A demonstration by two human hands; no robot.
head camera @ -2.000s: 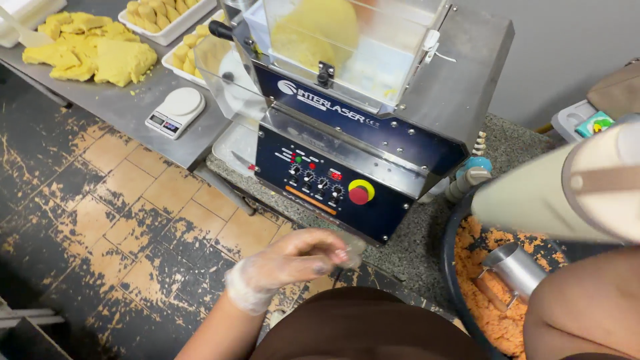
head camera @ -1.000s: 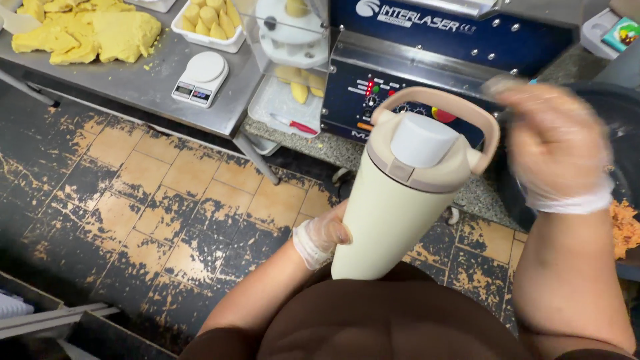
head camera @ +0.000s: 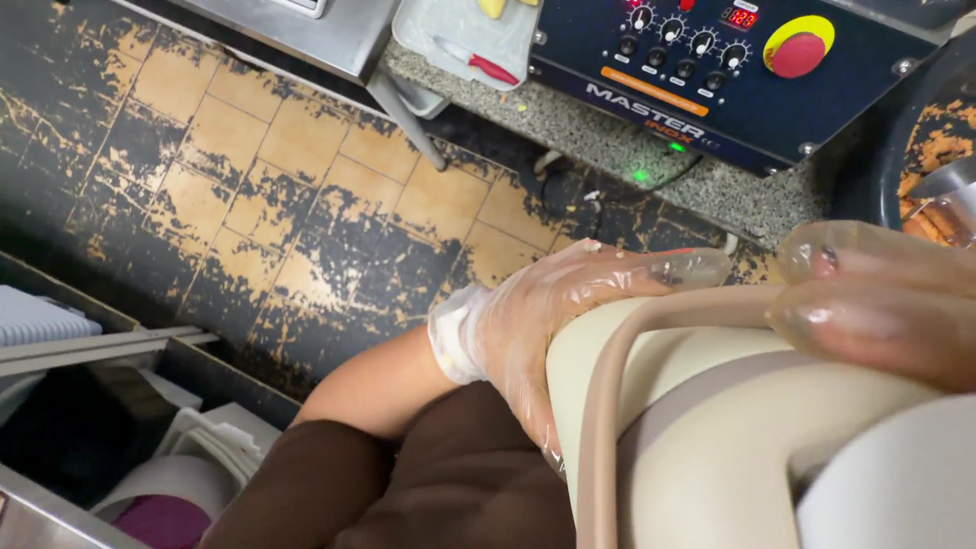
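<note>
A large cream tumbler [head camera: 709,427] with a beige loop handle [head camera: 602,427] fills the lower right, close to the camera. My left hand [head camera: 557,320], in a clear plastic glove, is wrapped around the tumbler's body from the left. At the right edge, my gloved right hand [head camera: 877,305] has its fingers at the handle's upper end; the rest of that hand is out of view. Beyond them stands a blue food machine's control panel [head camera: 686,69] with knobs, a lit red display and a red stop button [head camera: 798,55]. The machine rests on a granite counter [head camera: 595,145].
A red-handled knife [head camera: 492,69] lies on a white tray [head camera: 457,72] left of the machine. A dark tub [head camera: 884,145] holding orange filling and a metal scoop [head camera: 953,187] is at the right. A steel table [head camera: 335,38] stands upper left, and open drawers [head camera: 229,374] lower left.
The tumbler has come up much closer to the camera, with my left hand still on it. My right hand, raised and off the handle a second ago, is now at the handle. The view has shifted down.
</note>
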